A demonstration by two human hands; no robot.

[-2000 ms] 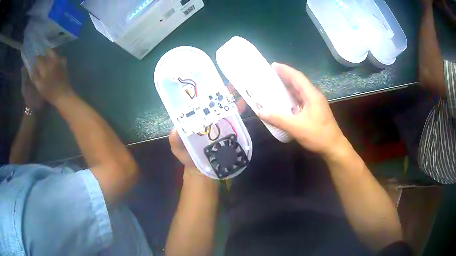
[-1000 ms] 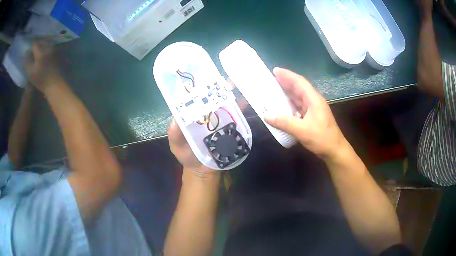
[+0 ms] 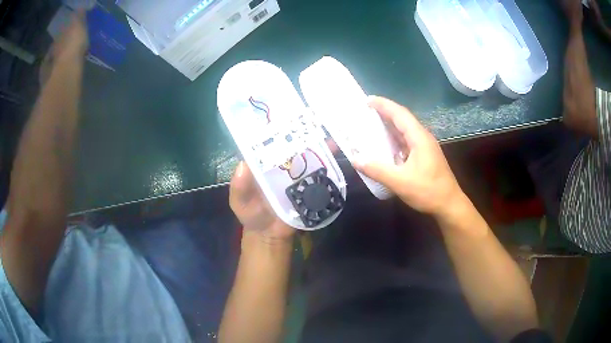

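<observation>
My left hand [image 3: 253,206] holds an opened white oval unit [image 3: 242,84] from below and its left side, with the inside facing up. A black square fan [image 3: 315,199] sits at its near end. A white circuit board [image 3: 273,143] lies across the middle, with thin red and dark wires [image 3: 295,165] beside it. My right hand [image 3: 414,161] grips a second white oval part [image 3: 340,107], tilted beside the unit, thumb on its top and its open side not shown. The fingers under both parts are mostly hidden.
A white retail box [image 3: 201,40] stands at the back left of the dark green bench [image 3: 355,33]. Frosted oval shells [image 3: 462,53] lie at the back right. A person's arm [image 3: 43,154] reaches over the bench at left, near a blue box [image 3: 107,37]. Another person's arm [image 3: 577,87] is at right.
The opened unit and the second white part have shifted slightly right in view, still held. The neighbour's arm at left has stretched farther over the bench.
</observation>
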